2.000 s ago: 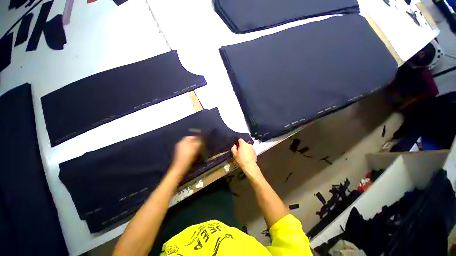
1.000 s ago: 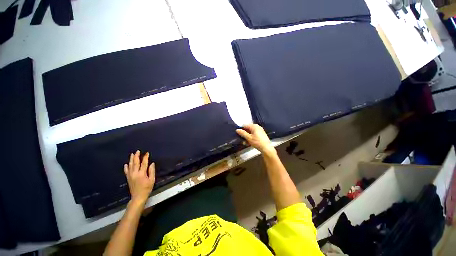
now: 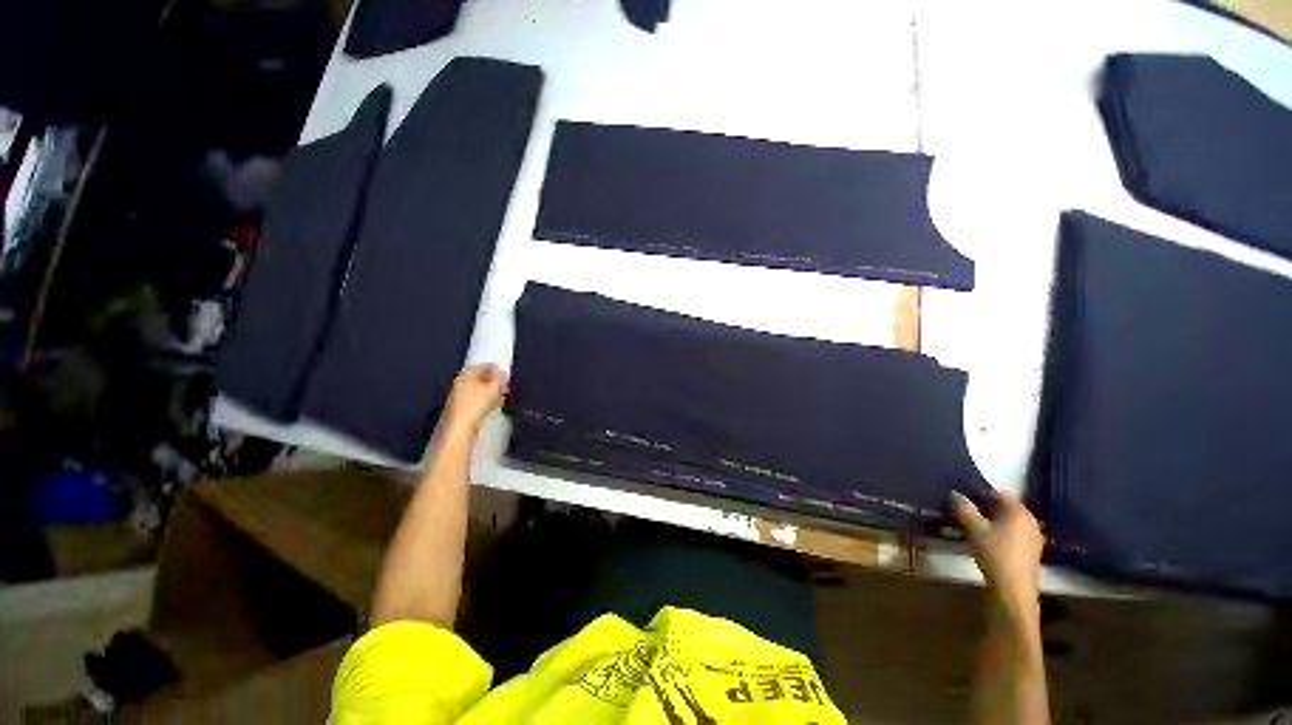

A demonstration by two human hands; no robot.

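Observation:
A dark cut panel stack [image 3: 737, 397] lies along the table's near edge, its right end scooped and its near side showing offset layers with broken white edge marks. My left hand [image 3: 479, 390] is at the stack's left end; whether its fingers grip the cloth cannot be told. My right hand [image 3: 1003, 531] has thumb and fingers on the pointed right corner and pinches the cloth there. A narrower dark panel [image 3: 737, 206] with a scooped right end lies just beyond, apart from the stack.
Long dark pieces [image 3: 425, 255] lie at left. A thick stack of large panels [image 3: 1176, 411] lies at right, close to my right hand, with another stack [image 3: 1204, 142] behind it. The white table [image 3: 794, 305] has a torn brown strip. A cardboard box [image 3: 269, 567] stands below left.
The view has swung left. My left hand has moved from flat on top of the panel to its left end. My right hand remains at the right corner.

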